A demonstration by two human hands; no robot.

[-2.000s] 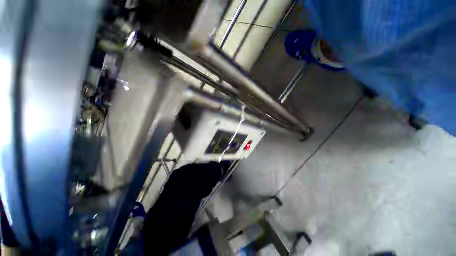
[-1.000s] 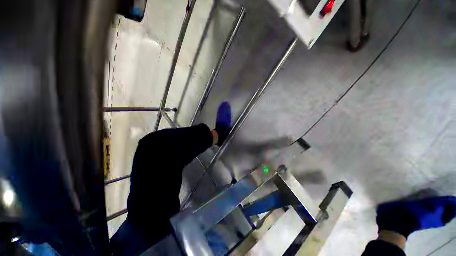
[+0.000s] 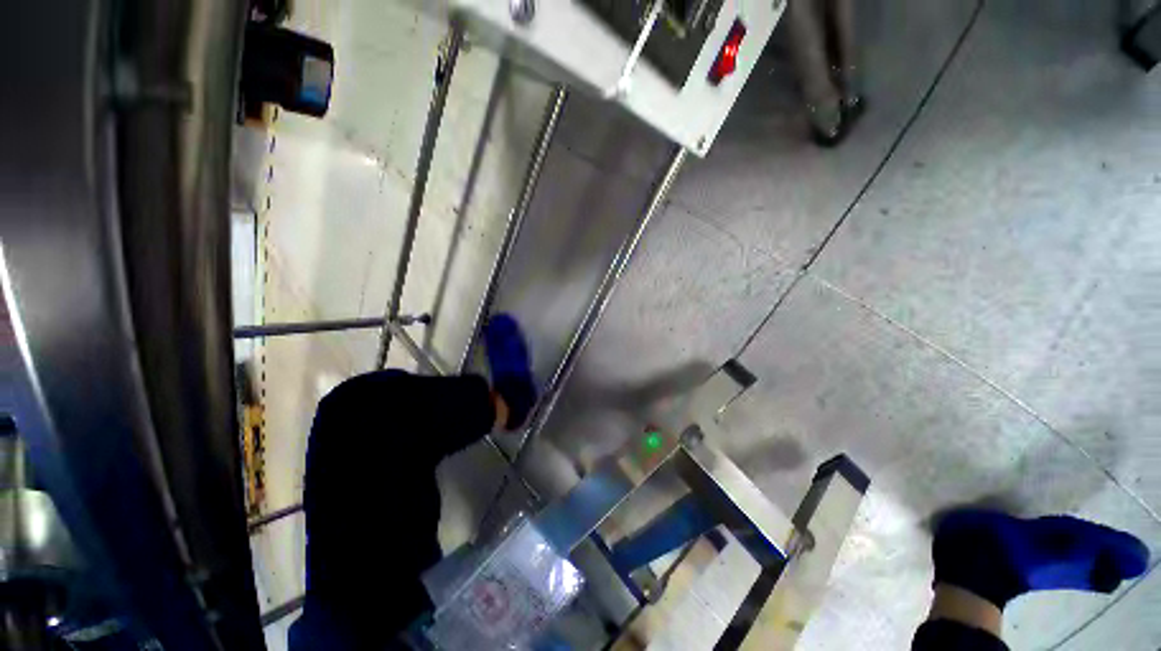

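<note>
No hand is in view. Nearest in front of me is a metal-framed stool or stand (image 3: 745, 490), tilted in the picture at the bottom centre. A clear, shiny flat packet or cover with a faint reddish print (image 3: 503, 598) lies on its upper end at the bottom edge. A small green light spot (image 3: 653, 440) shows on the frame. A leg in black trousers (image 3: 369, 471) is left of it, its foot in a blue shoe (image 3: 509, 363) by the metal rails.
A white-grey control box (image 3: 637, 76) with a red switch (image 3: 728, 51) is at the top. Metal rails (image 3: 618, 267) run below it. A second blue shoe (image 3: 1025, 553) stands on the grey floor (image 3: 942, 331) at right. A dark, blurred line edge (image 3: 153, 318) fills the left.
The view has swung down from the line to the floor. Since one second ago the control box shows more at the top, and the clear packet has come into view.
</note>
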